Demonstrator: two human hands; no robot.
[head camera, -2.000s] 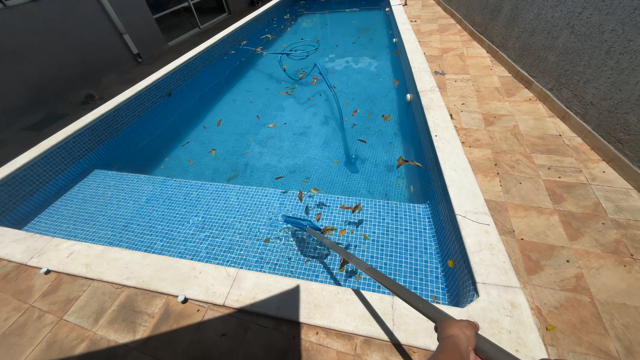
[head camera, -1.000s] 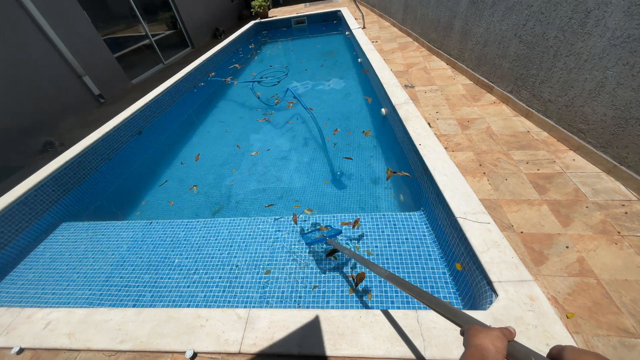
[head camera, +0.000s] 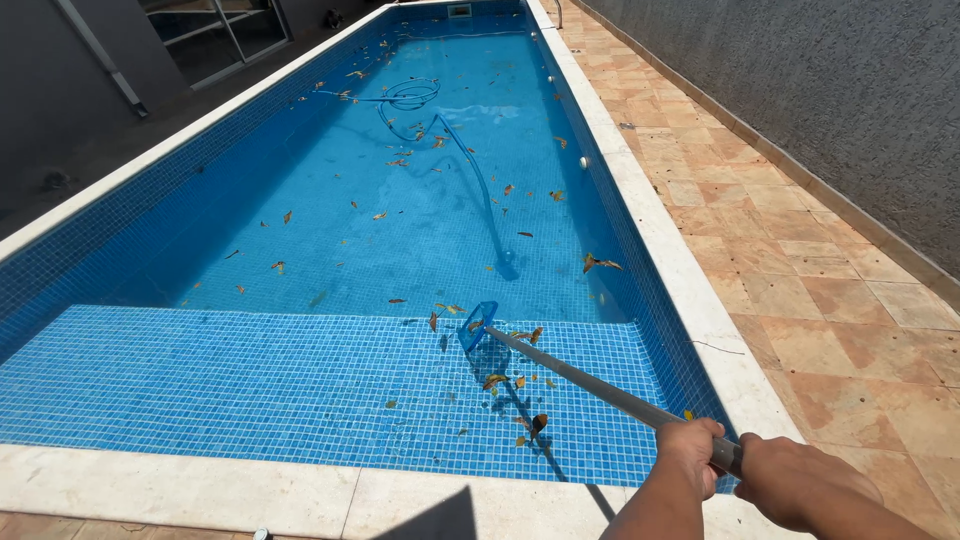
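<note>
A long grey pole (head camera: 592, 382) runs from the lower right out over the pool, with a blue leaf skimmer net (head camera: 478, 326) at its far end, tilted at the water above the shallow tiled ledge. My left hand (head camera: 688, 450) is closed around the pole. Just behind it, nearer the pole's end, my right hand (head camera: 799, 476) grips it too. Brown and yellow leaves (head camera: 538, 424) float around the net. Farther out, a blue pool hose (head camera: 480, 180) lies coiled and stretched in the water.
White stone coping (head camera: 652, 217) borders the pool, with stone paving (head camera: 832, 300) and a rough grey wall (head camera: 795, 82) on the right. At the left stand a dark wall (head camera: 67, 82) and a glass door (head camera: 210, 34). More leaves lie scattered across the water.
The net has moved outward from over the ledge toward its far edge and now stands more tilted. Both hands are more fully in view on the pole. The view has shifted.
</note>
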